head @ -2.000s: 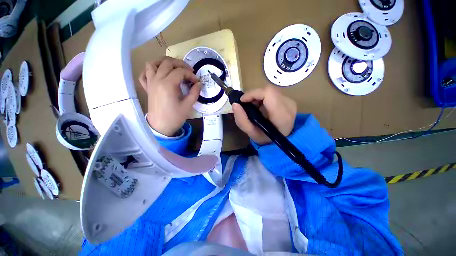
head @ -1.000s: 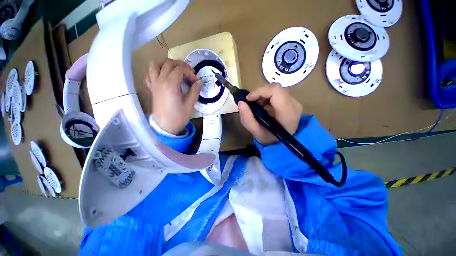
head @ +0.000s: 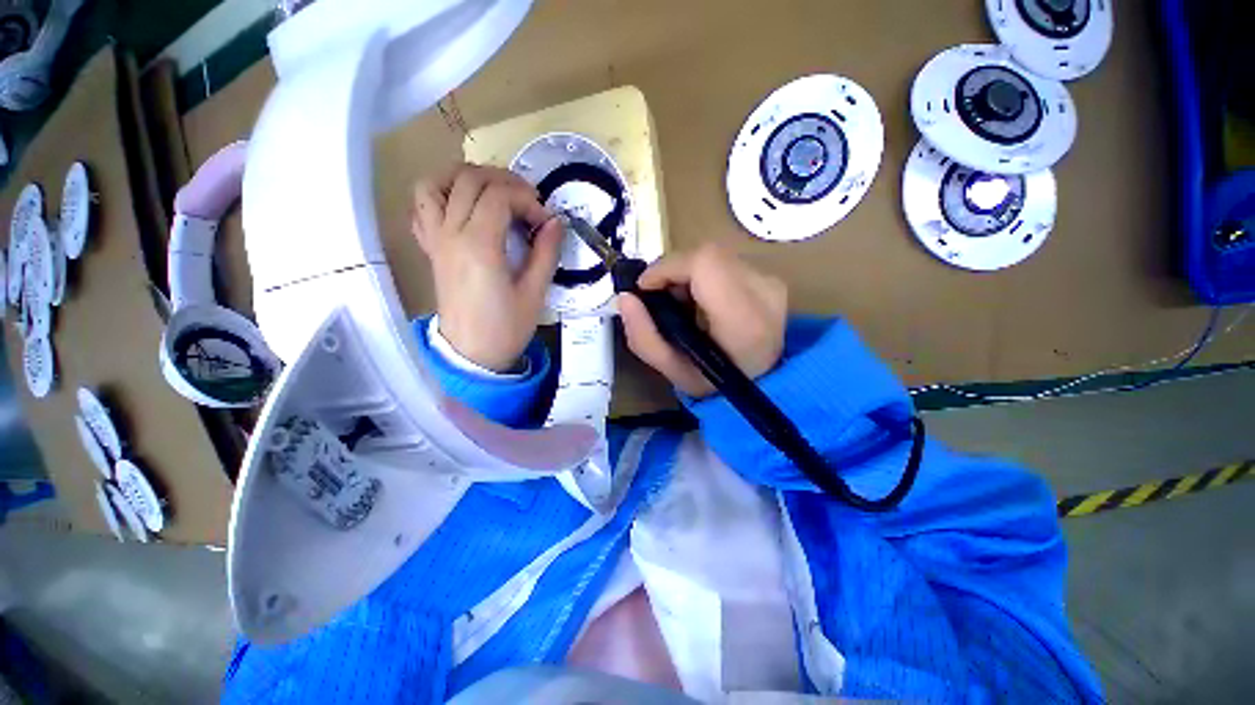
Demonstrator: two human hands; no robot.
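Observation:
An open white ear cup housing [head: 589, 296] with a black ring inside sits on the cream fixture block [head: 637, 152]. My right hand [head: 723, 314] holds the soldering iron [head: 716, 369]; its metal tip is inside the cup, close to my left fingertips. My left hand [head: 482, 262] is at the cup's left edge, thumb and forefinger pinched together; whatever is between them is too small to make out. The large white headband [head: 317, 207] arches close to the camera at left. Its other open cup [head: 399, 537] holds a small circuit board [head: 325, 472].
A single speaker plate [head: 764, 152] lies right of the block, and several overlap farther right [head: 950, 103]. The blue tray [head: 1186, 207] stands at the right edge. Another headphone [head: 183, 265] and more plates [head: 76, 207] lie at left. Wires [head: 1032, 395] run along the bench edge.
The iron and my right hand have moved left and slightly down, bringing the tip nearer my left fingertips. My left hand has shifted slightly right.

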